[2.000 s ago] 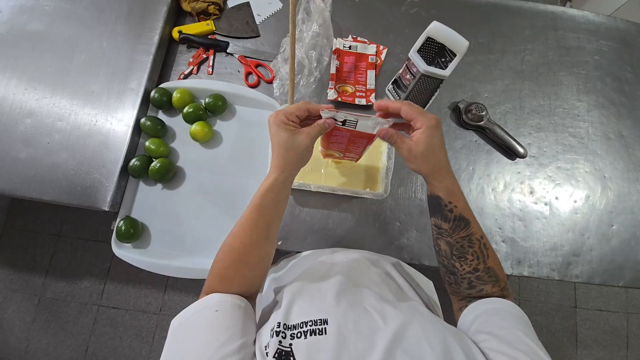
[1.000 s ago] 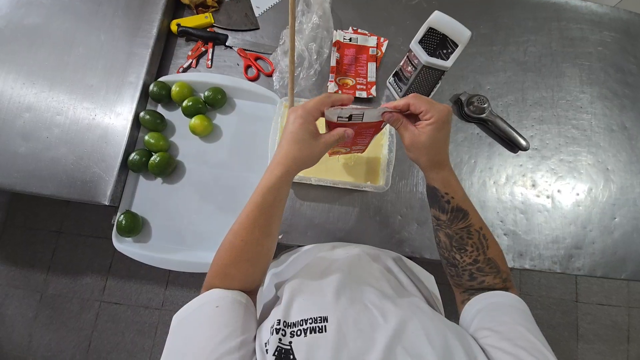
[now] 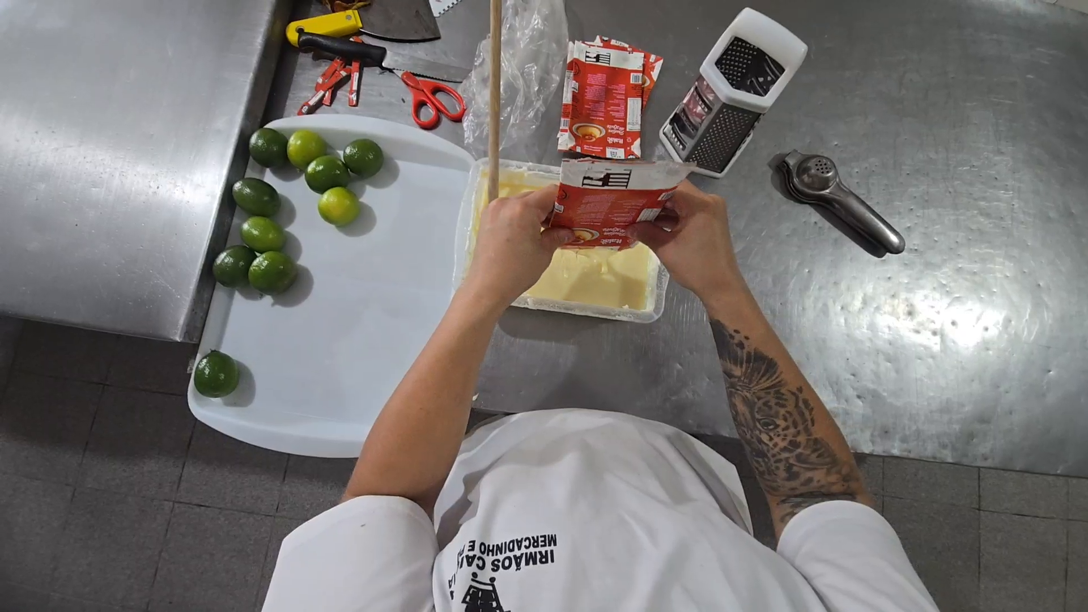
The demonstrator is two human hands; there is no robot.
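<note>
Both hands hold a red and white carton (image 3: 608, 204) upside down above a clear plastic tub (image 3: 642, 313) of pale yellow creamy mixture (image 3: 586, 280). My left hand (image 3: 518, 238) grips its left side, and my right hand (image 3: 690, 236) its right side. A wooden stick (image 3: 495, 93) stands in the tub by my left hand. Flattened red cartons (image 3: 603, 102) lie just beyond the tub, beside a crumpled clear plastic bag (image 3: 518, 76). The carton and my hands hide part of the mixture.
A white tray (image 3: 340, 340) with several limes (image 3: 327, 173) is at left. Behind it lie red-handled scissors (image 3: 432, 100), a black-handled knife (image 3: 348, 49) and a yellow-handled scraper (image 3: 327, 25). A box grater (image 3: 731, 93) and a metal citrus squeezer (image 3: 841, 200) are at right.
My hands have shifted down the sides of the carton, and more of its printed face shows between them. The tray, limes and tools have stayed where they were.
</note>
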